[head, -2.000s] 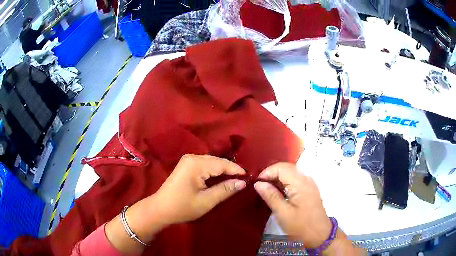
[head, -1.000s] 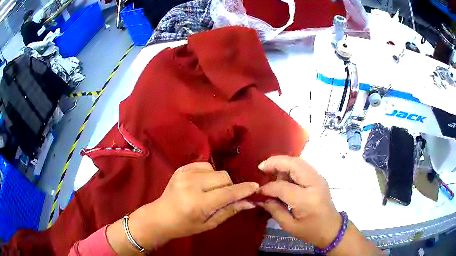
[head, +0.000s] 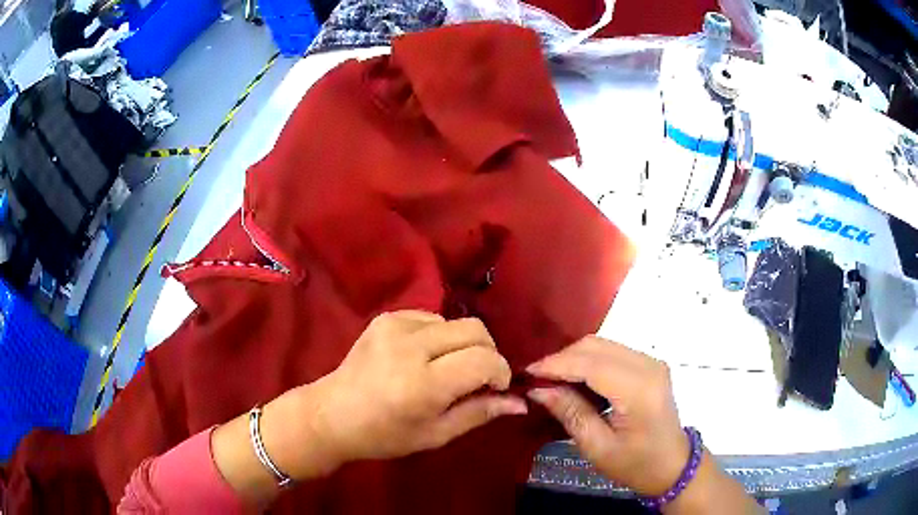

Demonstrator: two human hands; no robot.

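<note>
A dark-red knit garment (head: 342,211) lies spread over the white table, its pale-edged zip (head: 232,267) open in a V at the left. My left hand (head: 428,377) pinches a narrow red edge of the cloth (head: 525,385) between thumb and fingers. My right hand (head: 609,407) pinches the same edge just to the right, the fingertips of both hands nearly touching. The exact form of the pinched edge is mostly hidden by the fingers. Both hands are near the front of the table, to the left of and below the sewing machine's needle area.
The white JACK sewing machine (head: 805,206) stands at the right. A black phone (head: 816,327) and a dark crinkled packet (head: 772,287) lie near it. A clear plastic bag (head: 644,48) with red cloth and a patterned bundle (head: 377,20) are behind. A measuring tape (head: 594,473) runs along the front edge.
The hands have moved along the red cloth and changed their pinch, the left fingers now more curled. The camera view has shifted, so the machine and garment appear higher and the machine further right.
</note>
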